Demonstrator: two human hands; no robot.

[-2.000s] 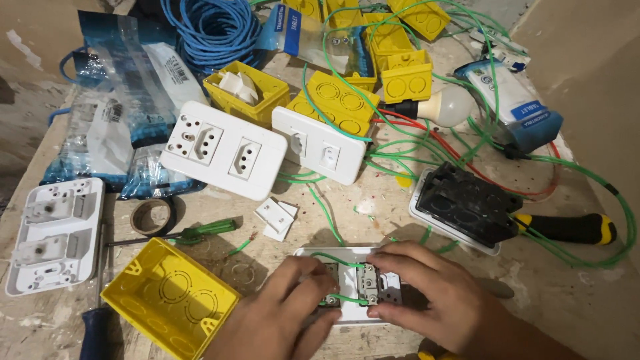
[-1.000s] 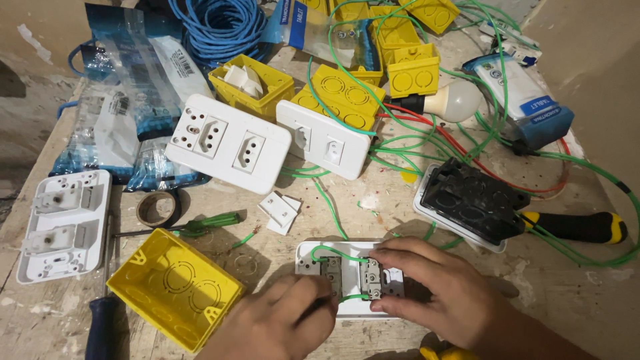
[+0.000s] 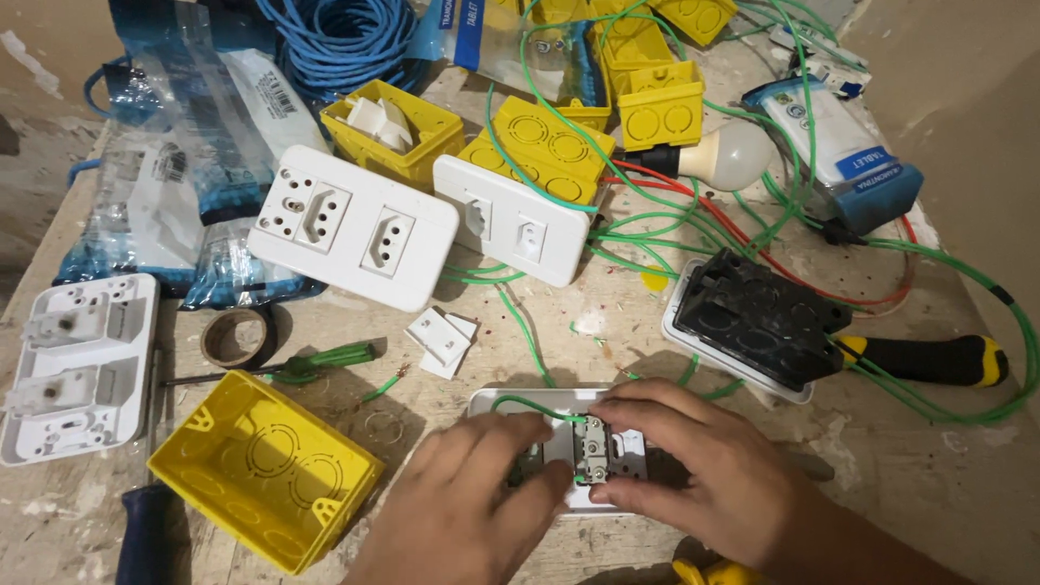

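A white wall plate (image 3: 601,500) lies face down near the front, with a grey socket module (image 3: 595,451) at its middle right. The thumb and fingers of my right hand (image 3: 699,463) grip this module from its right side. My left hand (image 3: 479,479) is bent over the plate's left part, fingertips at another module that it mostly covers. A green wire (image 3: 528,404) arches between the modules along the top; the lower wire is mostly hidden by my left thumb. A yellow junction box (image 3: 268,471), its open side up, stands left of my left hand.
Two socket plates (image 3: 353,227) (image 3: 512,219) lean near yellow boxes (image 3: 658,101). A light bulb (image 3: 727,154), blue cable coil (image 3: 349,41), plastic packets (image 3: 845,154), tape roll (image 3: 238,339), screwdrivers (image 3: 146,532) (image 3: 325,357), another back-side plate (image 3: 81,370) and a black box (image 3: 756,317) surround the work.
My left fingers have shifted over the plate's left module, covering more of it and the lower green wire than a second ago. My right hand stays at the right module.
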